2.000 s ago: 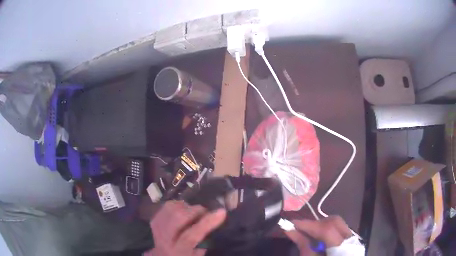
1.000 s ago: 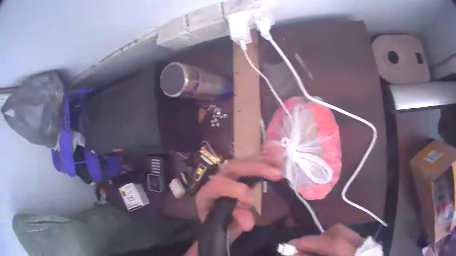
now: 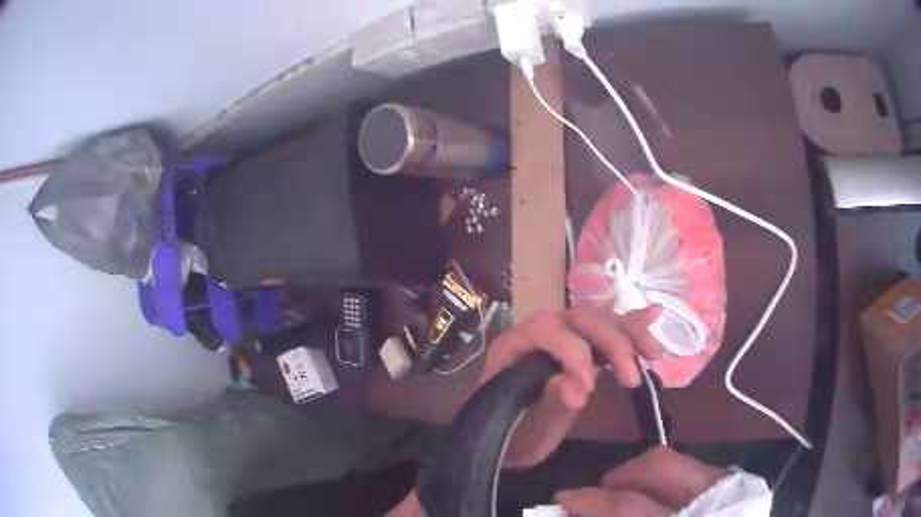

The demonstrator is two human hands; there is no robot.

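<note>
My left hand [image 3: 555,364] is shut on a black curved band-like device [image 3: 485,434] at the lower middle; the bottom of the device is cut off by the picture edge. My right hand [image 3: 656,485], with a white sleeve or cuff, is at the bottom edge to the right of the band. It holds a white cable plug [image 3: 542,512], partly cut off. A thin white cord [image 3: 661,409] runs down between my hands. A tied clear bag with pink-red contents [image 3: 702,252] lies just beyond my hands.
Thicker white cable [image 3: 778,227] curves right of the bag from wall plugs [image 3: 520,35]. A metallic flask [image 3: 424,141] lies beyond a brown strip [image 3: 537,202]. At left are a black keypad device [image 3: 351,328], small white box [image 3: 306,375] and purple rack [image 3: 177,242]. A carton [image 3: 894,353] stands right.
The view has shifted, so the desk things sit further right and higher. The black device has turned to show its curved band. My left hand now grips the band near the bag; my right hand still holds the plug.
</note>
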